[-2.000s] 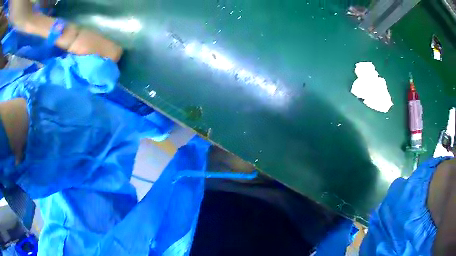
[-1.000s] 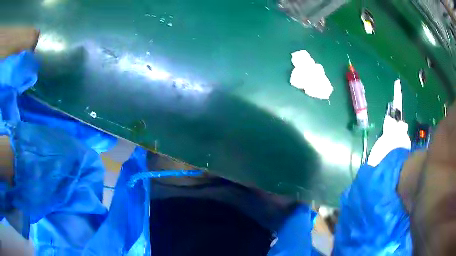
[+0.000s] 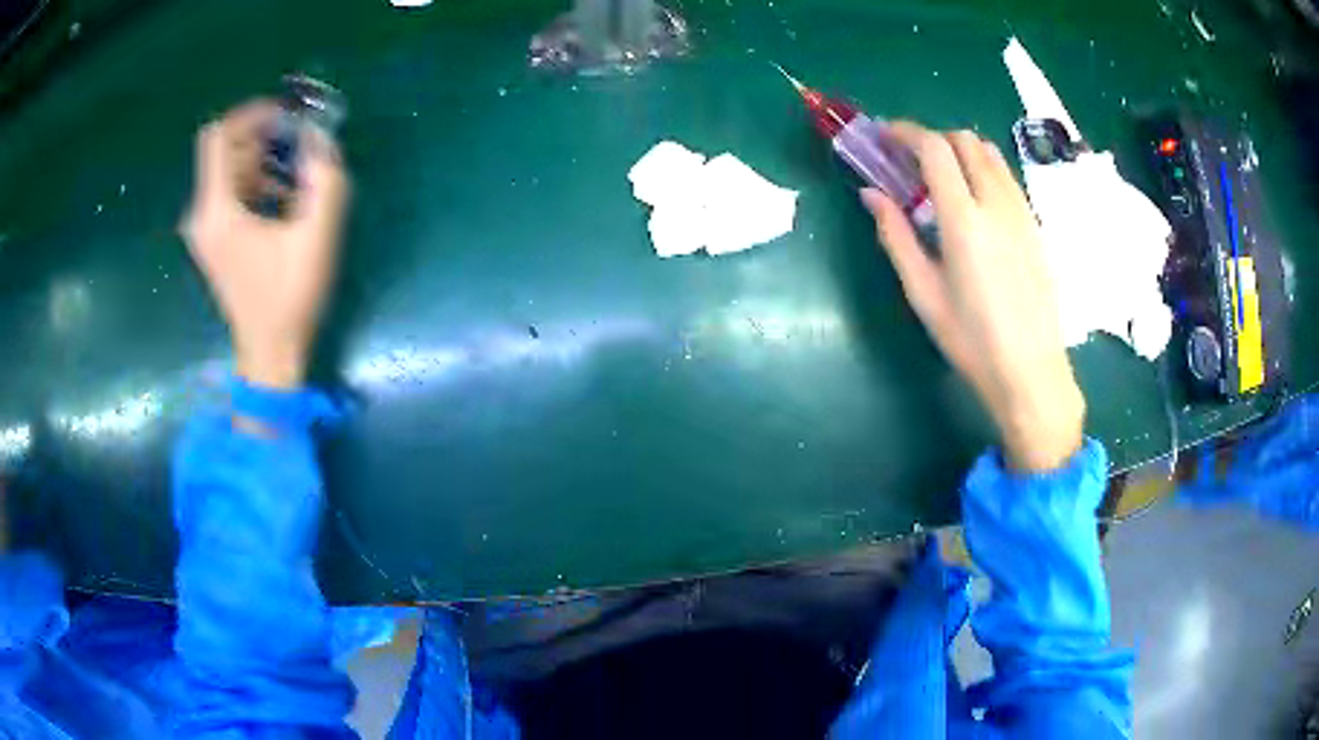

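Note:
My left hand (image 3: pixel 268 217) is over the left part of the green bench, blurred, with its fingers curled around a small dark watch housing (image 3: pixel 307 104). My right hand (image 3: pixel 969 239) holds the dispensing syringe (image 3: pixel 875 156), a pinkish barrel with a red front. Its thin needle points up and left, away from me. The syringe's rear end is hidden under my palm. A crumpled white wiping tissue (image 3: pixel 716 203) lies on the bench between my hands.
A larger white cloth (image 3: pixel 1107 253) lies right of my right hand, with a dark unit (image 3: pixel 1044 140) on it. The black glue dispenser (image 3: pixel 1205 275) with a red light stands at the far right. A metal post (image 3: pixel 611 26) stands at the back. The bench edge (image 3: pixel 579 596) curves in front of me.
The view has swung left and levelled out. My left hand now shows with the watch housing in it. The syringe, earlier lying on the bench, is now in my right hand.

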